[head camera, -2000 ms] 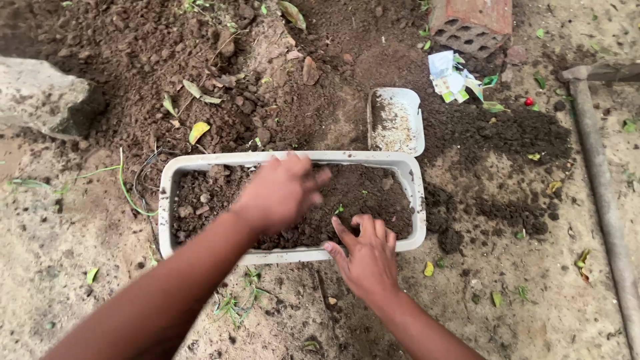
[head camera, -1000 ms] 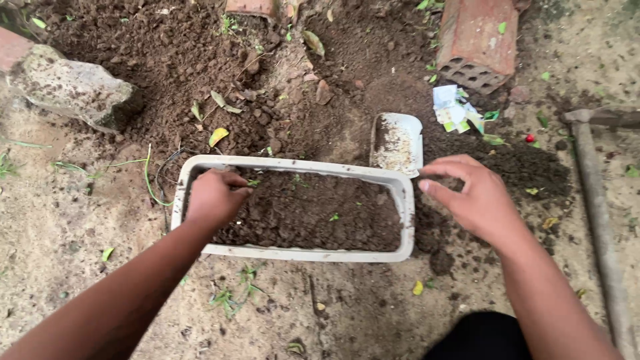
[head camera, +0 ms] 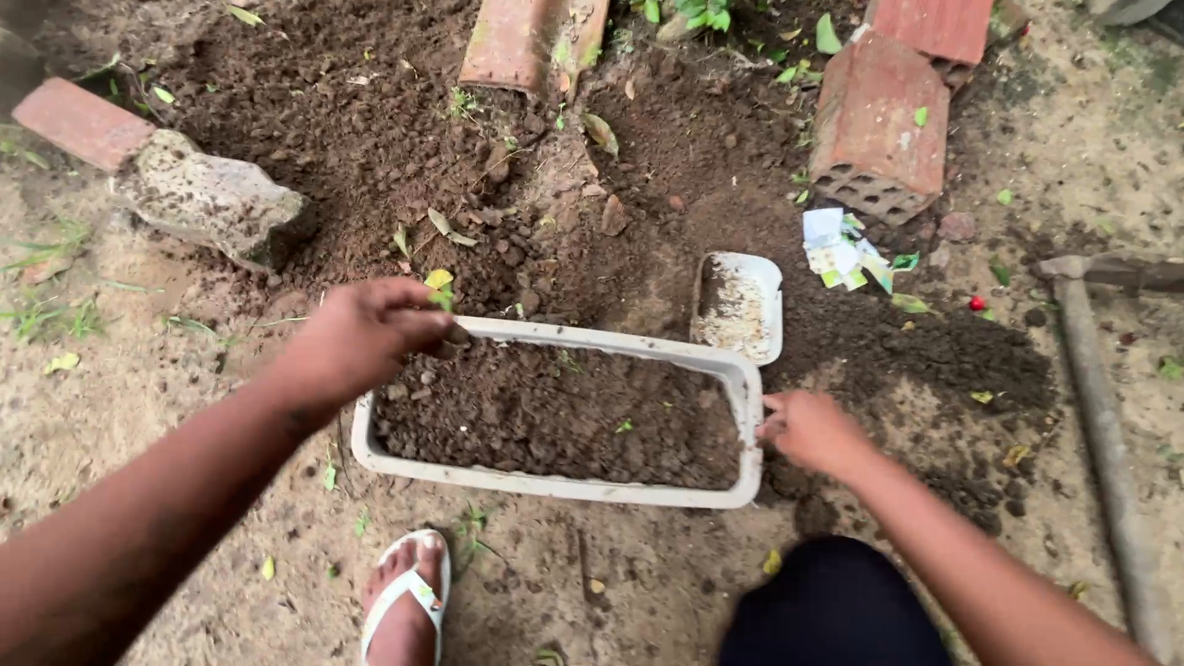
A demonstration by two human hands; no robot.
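Observation:
A white rectangular plastic planter (head camera: 555, 488) filled with dark soil (head camera: 546, 416) lies across the middle of the view, a few small green sprigs on the soil. Above its upper left corner is my left hand (head camera: 365, 338), its fingertips pinching a small green sprig (head camera: 444, 298). My right hand (head camera: 814, 430) is at the planter's right end, fingers against the outer rim; whether they grip it is hard to tell. Behind the right part of the planter sits a shallow white tray (head camera: 763, 305) smeared with soil.
Hollow red bricks (head camera: 879, 120) and torn packet pieces (head camera: 844, 248) lie at the upper right, a wooden-handled tool (head camera: 1101, 416) at the right. A rock (head camera: 217, 199) is at the left, a clay tile (head camera: 509, 42) at the top. My sandaled foot (head camera: 407, 592) is below the planter.
My left hand has lifted from the soil inside the planter to above its corner. The right hand has moved down from near the tray to the planter's right end. The view has shifted.

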